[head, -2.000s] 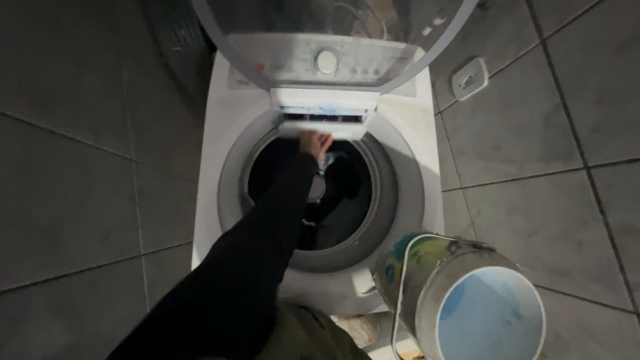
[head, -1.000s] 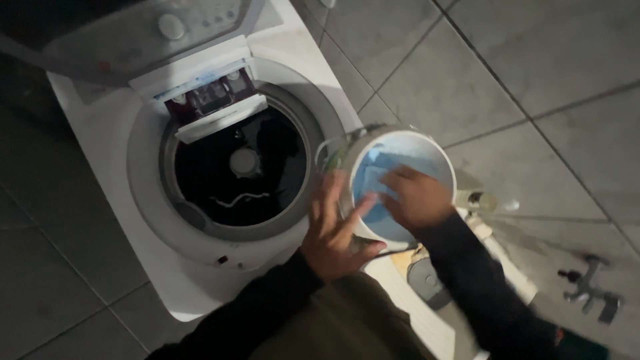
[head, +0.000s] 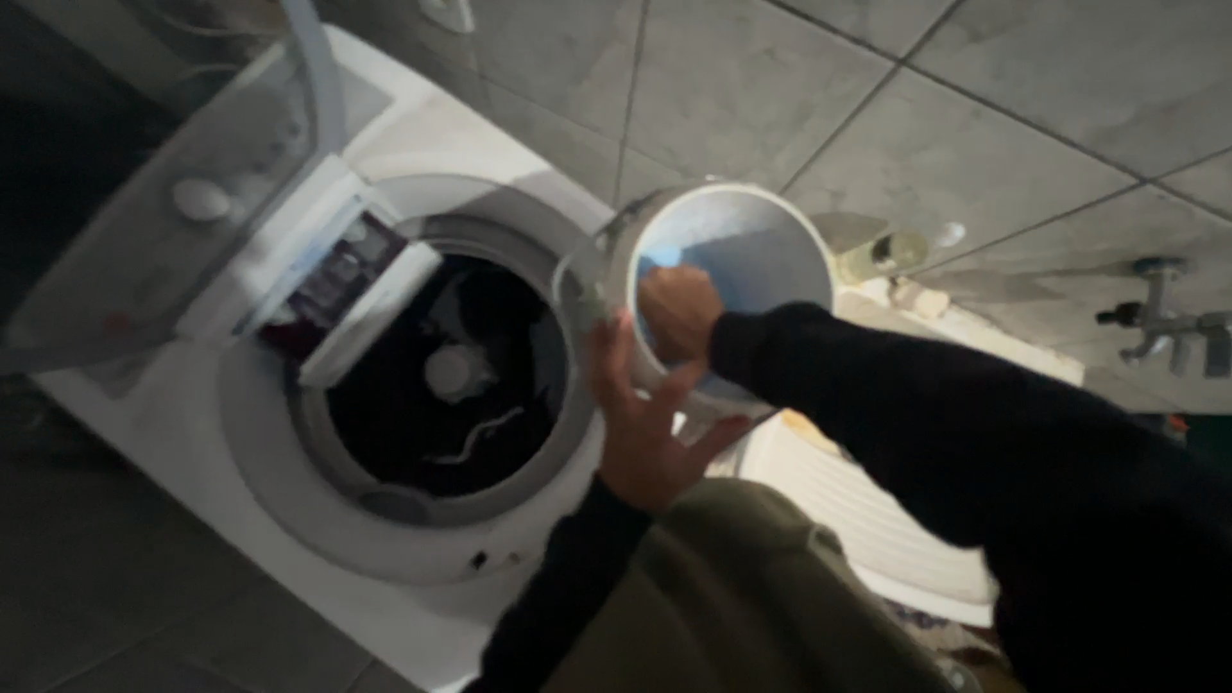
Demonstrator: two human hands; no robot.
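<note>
A white bucket [head: 736,192] with bluish contents stands at the right edge of the washing machine [head: 462,125]. Against its near outer wall rests my left hand [head: 647,423], fingers spread. My right hand [head: 680,306] reaches down inside the bucket; its fingers are hidden, so whether they hold anything does not show. The machine's lid is up, and dark laundry [head: 385,414] lies in the drum around a pale central agitator cap [head: 455,373]. The detergent drawer [head: 371,313] is pulled out over the drum's rim.
A ribbed white washboard [head: 866,500] lies right of the machine, partly under my right sleeve. A bottle [head: 900,250] stands behind it. Metal taps [head: 1160,313] stick out from the tiled wall at the far right. The machine's control knob [head: 200,199] shows through the raised lid.
From the detergent drawer, where one hand was two seconds ago, the work has moved to the bucket. My right hand now reaches deeper into it. The view has shifted and turned.
</note>
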